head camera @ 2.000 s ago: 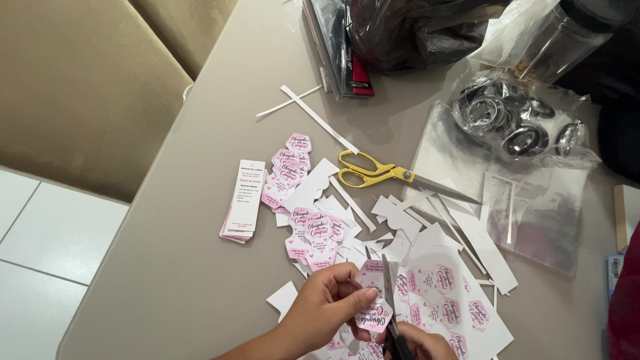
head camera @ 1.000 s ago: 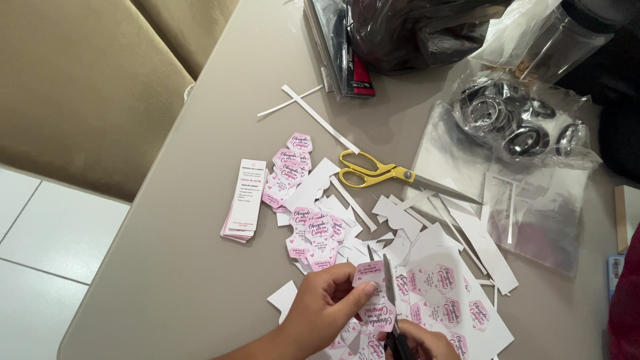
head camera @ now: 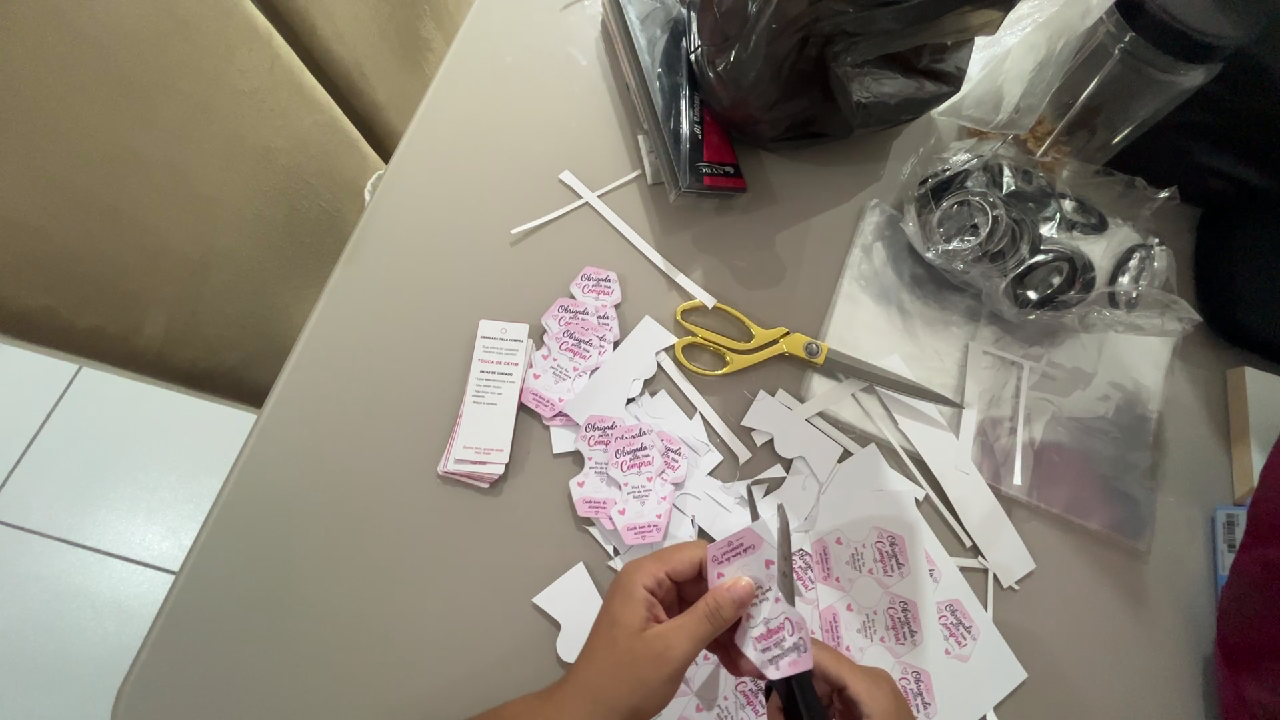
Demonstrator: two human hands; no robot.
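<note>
Between its thumb and fingers, my left hand (head camera: 665, 625) pinches a pink and white printed paper tag (head camera: 765, 615). Black-handled scissors (head camera: 797, 690) are in my right hand (head camera: 855, 685), their blades apart along the tag's right edge. The tag hides part of the scissors and some of my right fingers. Under and beside my hands lie a printed sheet of uncut tags (head camera: 930, 560) and white paper scraps (head camera: 720, 505). Cut pink tags (head camera: 640, 480) lie in overlapping groups to the upper left, near a stack of narrow printed cards (head camera: 490, 400).
Gold-handled scissors (head camera: 750, 345) lie partly open beyond the scraps. Farther right are clear plastic sleeves (head camera: 1070, 430) and a clear bag of black rings (head camera: 1040, 235). A black plastic bag (head camera: 830, 70), a black and red box (head camera: 715, 150) and a clear container (head camera: 1130, 80) stand at the back.
The held tag has turned and shifted against the blades of the black-handled scissors. Both hands remain in nearly the same place over the papers.
</note>
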